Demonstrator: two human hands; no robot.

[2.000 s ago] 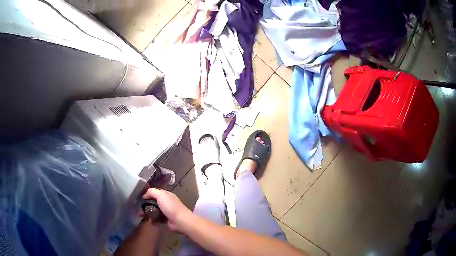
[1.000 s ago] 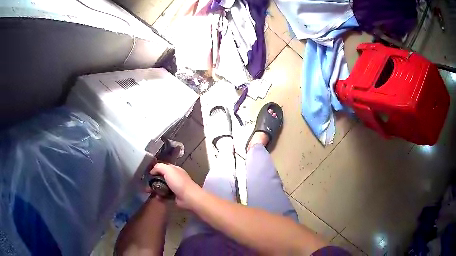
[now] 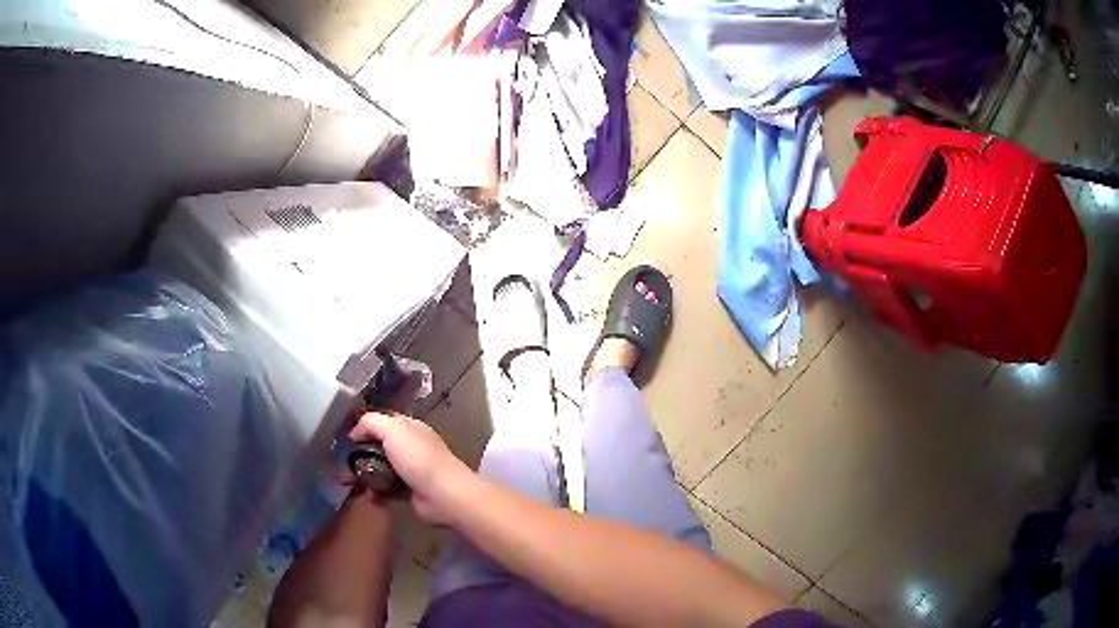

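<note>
A dark cylinder is held beside the front corner of a white box-shaped appliance. My right hand reaches across from the lower right, with its fingers closed over the top side of the cylinder. My left hand is at the cylinder's lower left side. It is small, shaded and mostly hidden, with only a little of its fingers showing around the cylinder. The cylinder's far end is hidden.
Clear plastic sheeting covers the lower left. A red stool lies tipped on the tiled floor at right. Light blue cloth, purple cloth and pale offcuts lie ahead. A white-topped table is at upper left. My sandalled feet stand centrally.
The view shifts slightly, first moving the scene up and right, then back left. Both hands stay at the dark cylinder beside the white appliance.
</note>
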